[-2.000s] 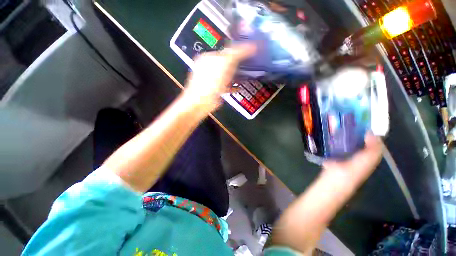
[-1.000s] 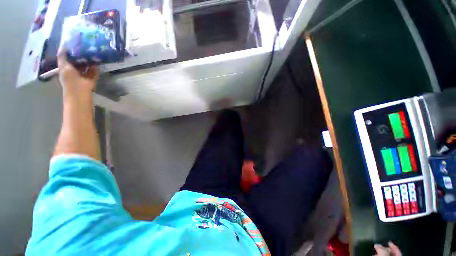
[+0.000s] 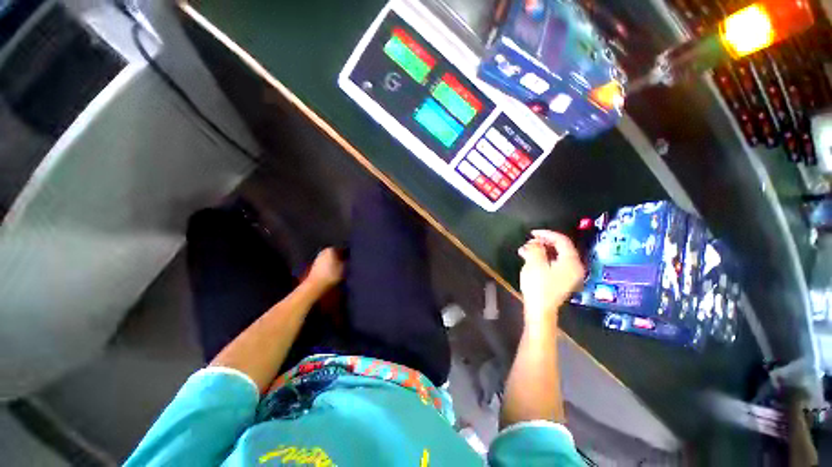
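The white counting scale [image 3: 360, 88] lies on the dark green bench with its display windows lit green, red and blue. A dark blue product box [image 3: 547, 68] sits on the scale's pan, which it partly hides. A row of similar product boxes [image 3: 639, 264] stands on the bench to the right. My right hand [image 3: 552, 269] is beside the row's left side, fingers curled and holding nothing visible; contact with the row is unclear. My left hand [image 3: 326, 268] is low by my lap, its fingers partly hidden, with nothing seen in it.
A lit signal light [image 3: 748, 30] stands behind the scale at the upper right. Racks of dark red-marked items are behind it. A grey-white machine housing [image 3: 82, 173] with a black cord is at the left. Another person's blurred arm [image 3: 803, 433] shows at the lower right.
The view has swung back from the machine to the bench. My left hand, which held a box at the machine, is now empty-looking by my lap. My right hand has come fully into view beside the row.
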